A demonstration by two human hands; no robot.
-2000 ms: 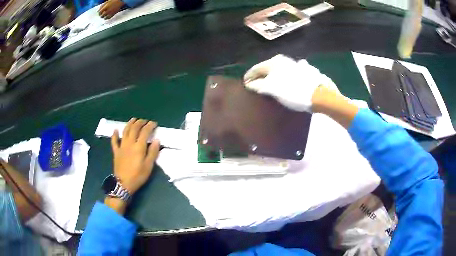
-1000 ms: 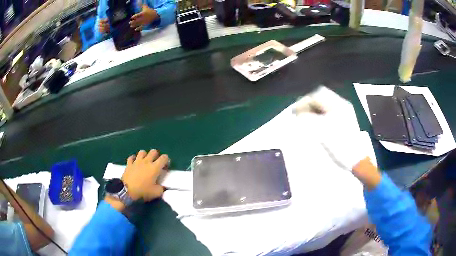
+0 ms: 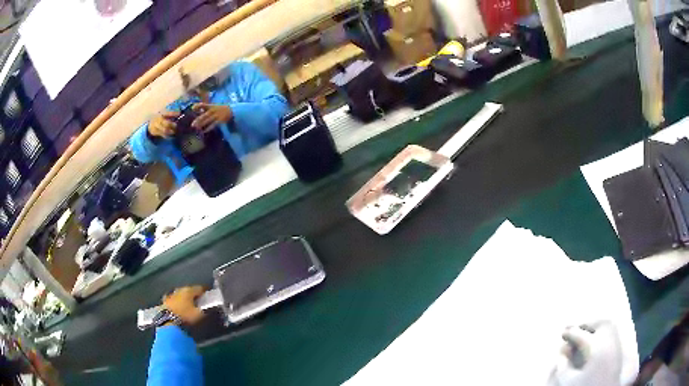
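The covered unit, a pale housing with a dark back cover [image 3: 270, 277], lies on the dark conveyor belt at lower left, its handle pointing left. My left hand [image 3: 186, 304], bare with a wristwatch, is closed over the handle beside the body. My right hand [image 3: 593, 354], in a white glove, is over the white cloth [image 3: 483, 317] at lower right. It blends with the cloth, its fingers look curled, and whether it holds anything cannot be told.
An open housing with handle [image 3: 400, 187] lies on the belt at centre. Dark cover plates [image 3: 638, 215] are stacked on a white sheet at right. Across the belt, a person in blue [image 3: 245, 102] handles a dark unit beside a black box [image 3: 310, 143]. A pale post [image 3: 648, 68] stands at upper right.
The covered unit has moved from the white cloth to the belt with my left hand on its handle. My gloved hand is now at the lower right. The view has shifted and tilted.
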